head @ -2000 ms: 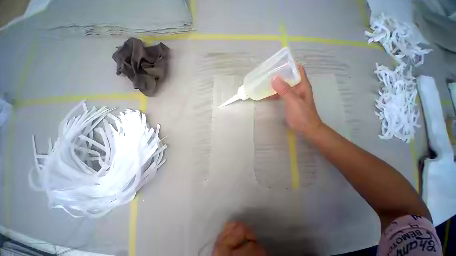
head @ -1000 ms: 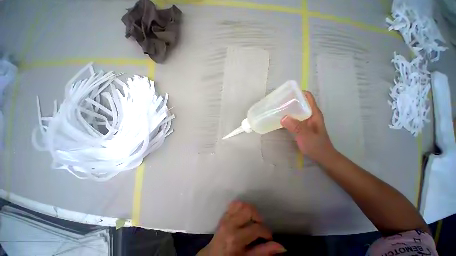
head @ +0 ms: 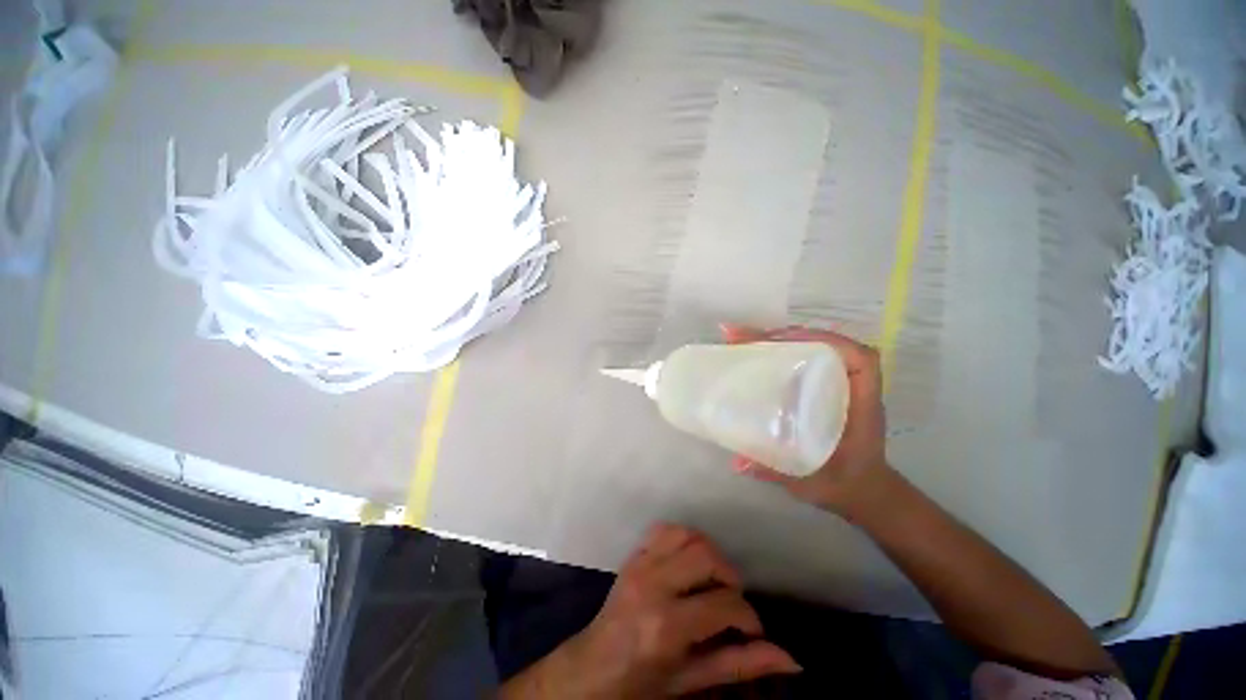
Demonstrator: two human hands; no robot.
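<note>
A clear squeeze glue bottle with pale yellowish liquid and a thin white nozzle is held in my right hand. The nozzle points left. The bottle covers the near end of a pale two-armed panel or outline lying flat on the table cover. My left hand rests at the near table edge with bent fingers and holds nothing that I can see; its fingers are partly apart.
A ring-shaped heap of long white tapes lies left. A dark crumpled rag is at the top. Short tape strips and white panels lie right. Yellow lines mark the cover. Stacked white sheets are at lower left.
The view has shifted, so table things sit higher and farther right. The bottle has moved from the panel's far part to its near end and turned so its base faces me more.
</note>
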